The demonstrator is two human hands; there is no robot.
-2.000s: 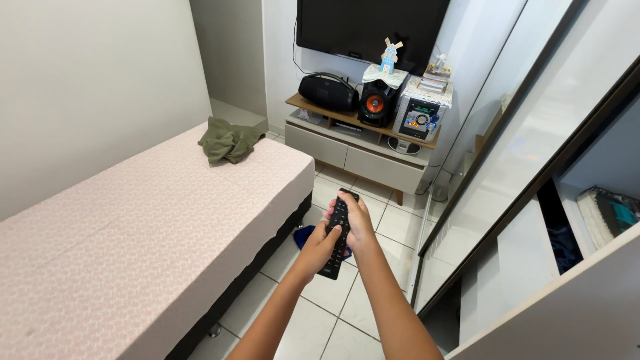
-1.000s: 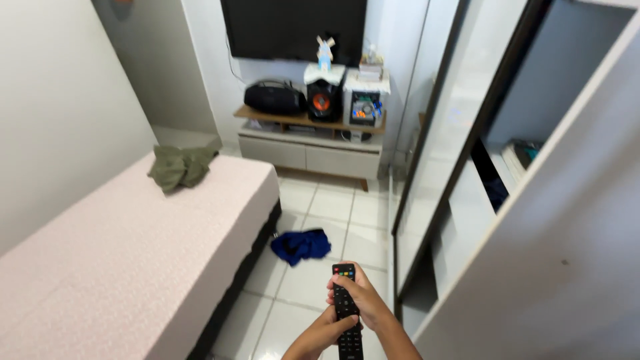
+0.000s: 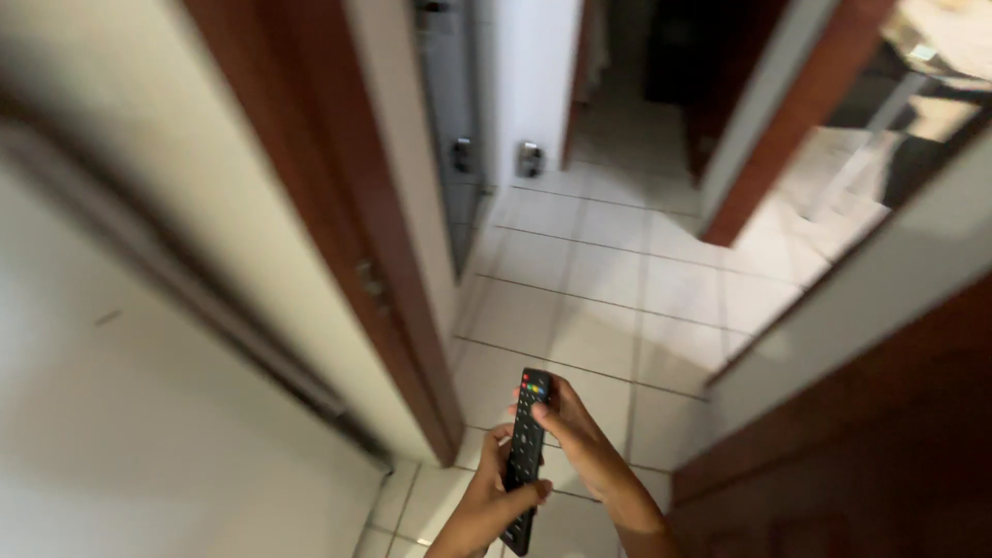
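A black remote control (image 3: 525, 457) with a few coloured buttons near its top is held upright between both hands, low in the middle of the head view. My left hand (image 3: 496, 492) grips its lower part, the thumb lying across the buttons. Around the upper part is my right hand (image 3: 563, 415), its thumb resting on the face near the coloured buttons. Parts of the fingers are hidden behind the remote.
A brown wooden door frame (image 3: 333, 194) with a metal strike plate stands at left, beside a white panel (image 3: 155, 387). A dark wooden door (image 3: 837, 434) is at lower right. White floor tiles (image 3: 597, 333) lead through a hallway to another doorway.
The view has swung from the room with the bed and television to a doorway and hallway. Both hands still hold the remote control.
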